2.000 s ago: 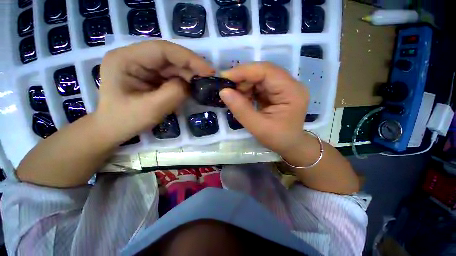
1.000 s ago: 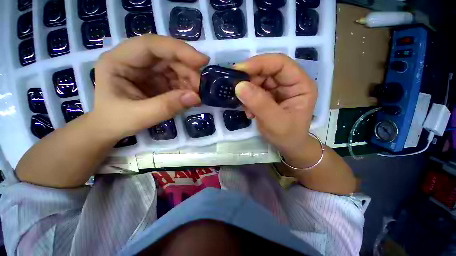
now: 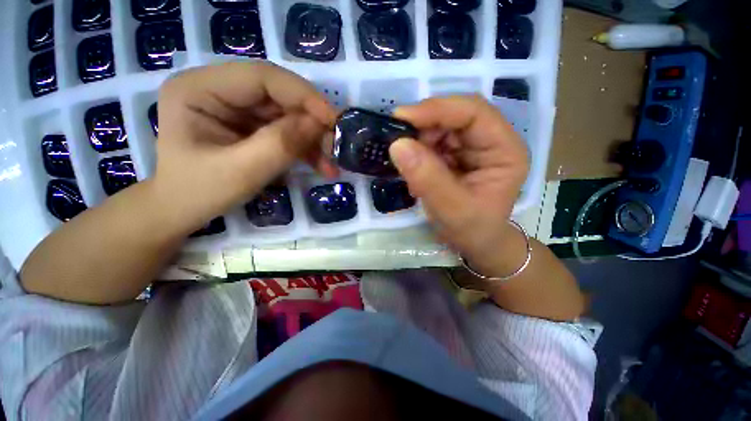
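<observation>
A black glossy housing (image 3: 368, 141) with a group of small dots on its face is held up over the white blister tray (image 3: 329, 237). My right hand (image 3: 465, 164) grips its right side between thumb and fingers. My left hand (image 3: 235, 136) is at its left edge, thumb and index fingertips close together; whether something tiny is between them cannot be told. An adhesive sheet (image 3: 394, 89) with tiny dark dots lies on the tray behind the hands, partly hidden. More black housings (image 3: 313, 33) sit in the tray pockets behind and in front of my hands.
Right of the tray are a brown board (image 3: 597, 99), a blue controller box (image 3: 663, 148) with knobs and a gauge, a clear tube (image 3: 583, 220), a white adapter (image 3: 715, 200) with its cable, and a white pen-like stick (image 3: 646, 35) with a yellowish tip.
The housing was tilted between both hands, then turned so its dotted face shows. My left thumb and index fingertips have come together since one second ago. My right hand keeps its grip.
</observation>
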